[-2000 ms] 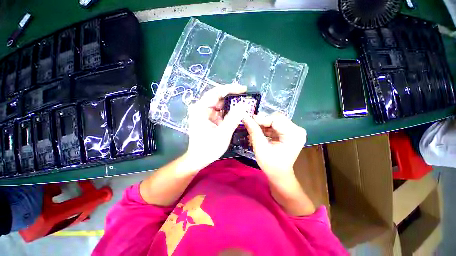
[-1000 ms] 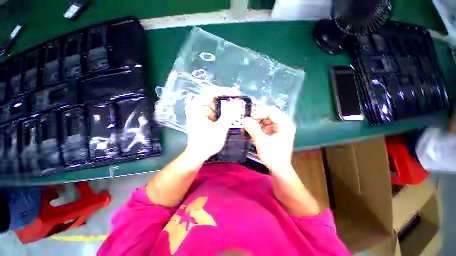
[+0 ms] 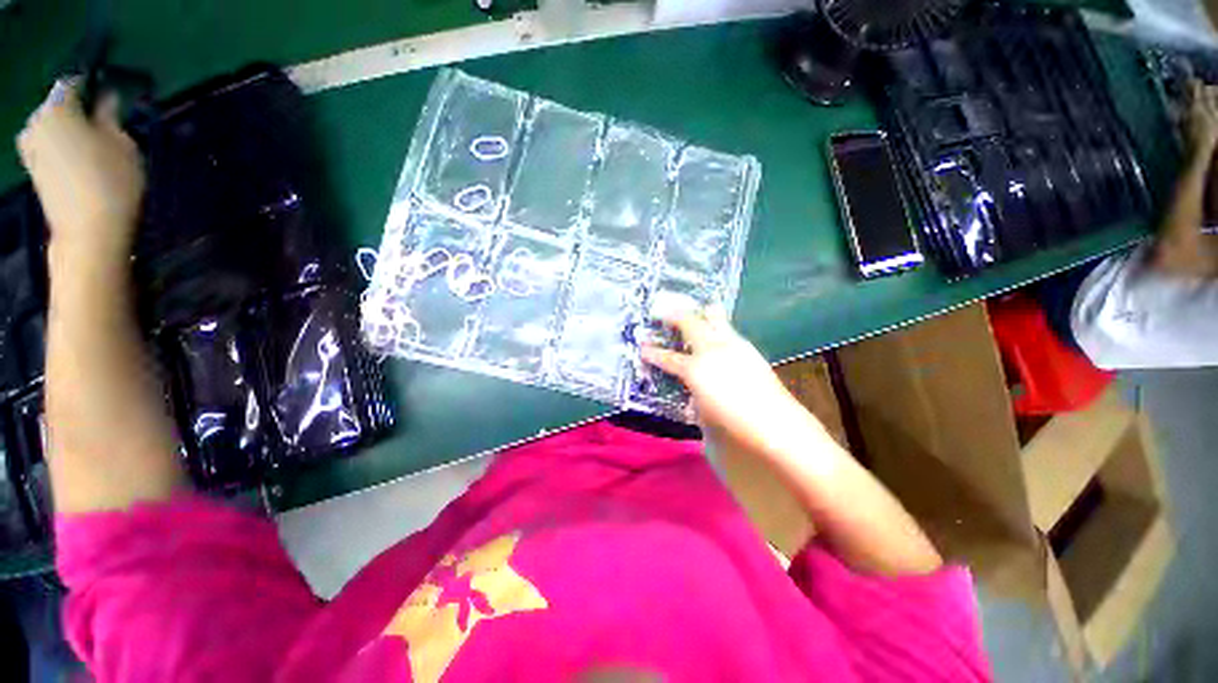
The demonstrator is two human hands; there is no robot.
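The clear blister tray (image 3: 534, 240) lies tilted in front of me, with white ring-shaped trims (image 3: 474, 200) loose in its left pockets and over its left edge. My left hand (image 3: 83, 167) is stretched out to the far left, beyond the black housing tray (image 3: 234, 160). A blurred dark piece, seemingly a phone housing (image 3: 118, 91), is at its fingertips. My right hand (image 3: 688, 350) is over the clear tray's near right corner, fingers bent down into a pocket; whether they grip anything cannot be told.
A smartphone-like slab (image 3: 875, 200) lies right of the clear tray, beside another stack of black trays (image 3: 1022, 147). A black fan (image 3: 888, 20) stands behind. Another person's arm (image 3: 1189, 187) is at the far right. Cardboard boxes (image 3: 935, 467) and a red stool (image 3: 1049, 360) are below the bench.
My hands have parted from over the clear tray. My left hand has moved to the far left with a dark piece; my right hand is lower at the tray. The view has shifted.
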